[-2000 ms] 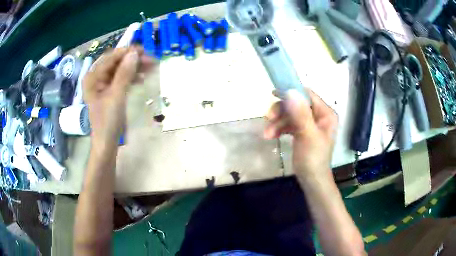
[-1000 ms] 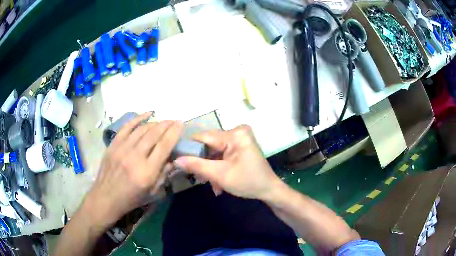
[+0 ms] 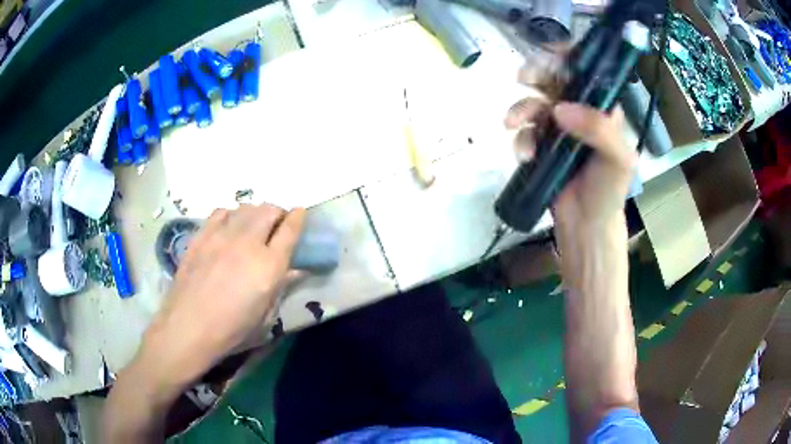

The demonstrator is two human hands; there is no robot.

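Observation:
My left hand is closed over a grey fan housing at the front left of the bench. Its round head shows left of my fingers and its handle end shows to their right. My right hand is closed around the black electric screwdriver at the right, held tilted, its lower end near the bench's front edge. My right fingers are slightly blurred.
Blue cells lie at the back left. White fan units are piled at the far left. A yellowish stick lies on the white sheet. Grey handles lie at the back. A cardboard box holds green circuit boards.
My right hand has left the grey fan housing, moved right and taken hold of the black screwdriver, which was lying on the bench. My left hand still holds the housing.

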